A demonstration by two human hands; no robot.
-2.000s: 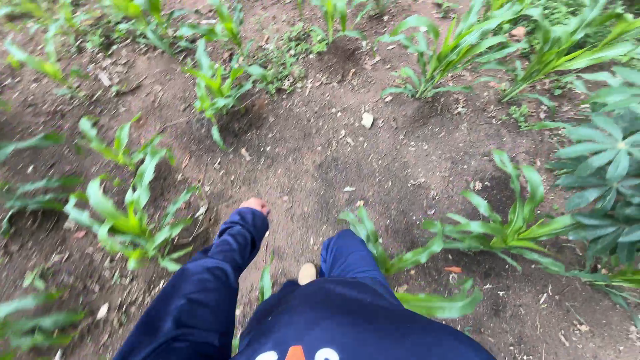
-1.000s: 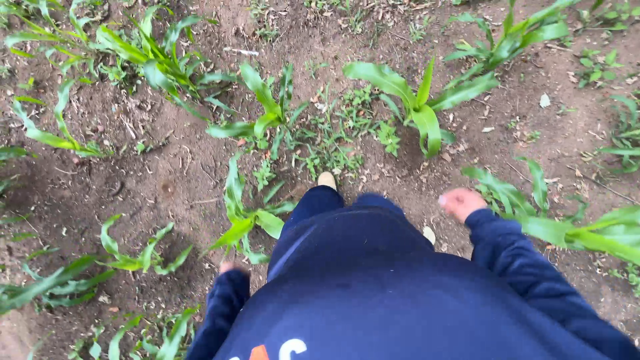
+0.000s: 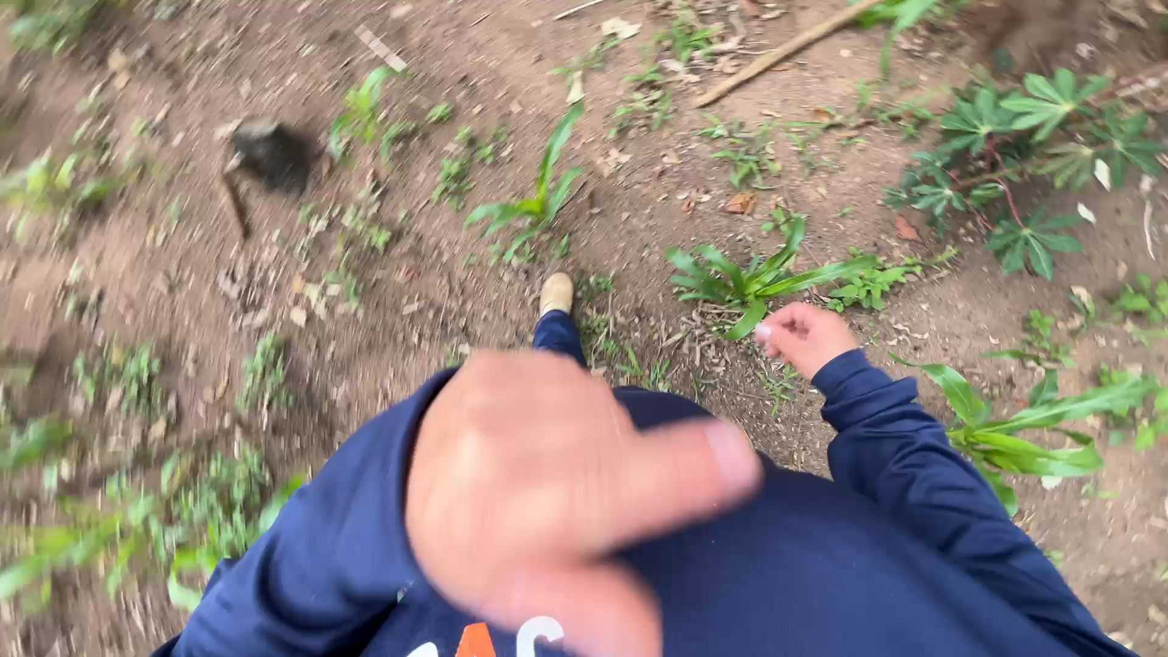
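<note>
My left hand, large and blurred, is raised in front of my dark blue long-sleeved shirt. Its index finger and thumb spread apart, and nothing shows in it. Lower and farther off, my right hand hangs to the right of my body with fingers loosely curled; whether it holds anything small cannot be told. Just beyond its fingertips grows a young maize-like plant. One beige shoe shows on the soil below a dark blue trouser leg.
Another young green plant stands just ahead of the shoe. A wooden stick lies at upper right, above a lobed-leaf plant. A dark stump-like object is at upper left. More leafy plants grow at right.
My left hand has come up from beside my body to in front of my shirt. The view has moved to other ground, where the stick and the dark object show.
</note>
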